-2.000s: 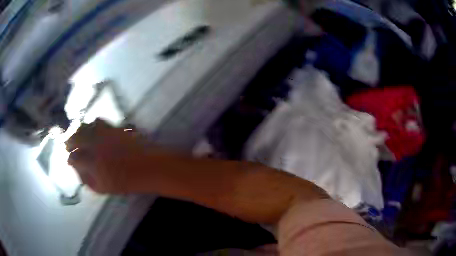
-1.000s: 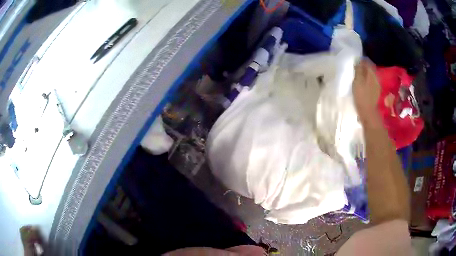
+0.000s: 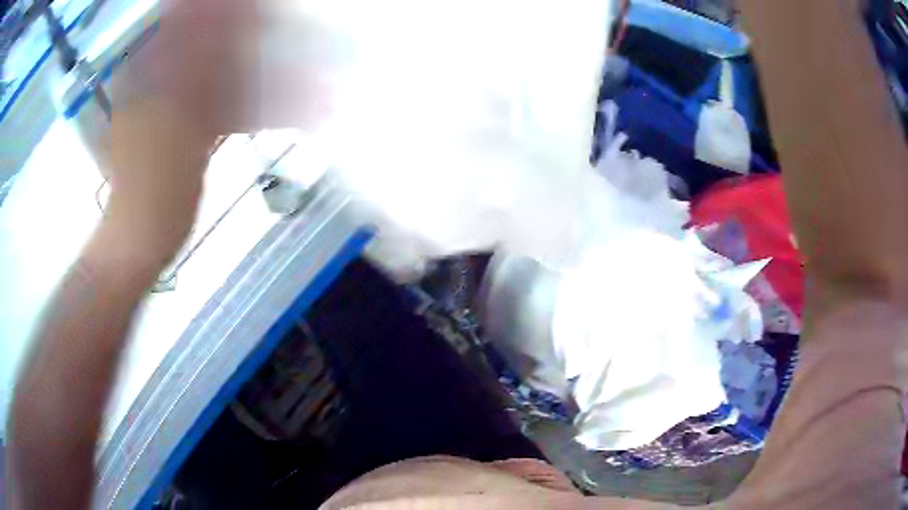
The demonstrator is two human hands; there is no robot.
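A large white fabric piece, overexposed and blurred, hangs raised across the upper middle, over the table's front edge. My left hand is at the upper left, blurred, gripping the cloth's left side; its fingertips are lost in glare. My right forearm rises along the right side and leaves through the top edge, so my right hand is out of the picture. The white machine table shows behind my left arm, with a small grey block near its front edge.
The table's blue-rimmed front edge curves across the left. A pile of white pieces lies below at the right, beside a red bag. Blue and dark items lie behind it. A dark gap separates the table and pile.
My left hand has moved up from the lower left and now grips white fabric. A large white piece is now raised above the pile. My right arm has moved up, its hand leaving view.
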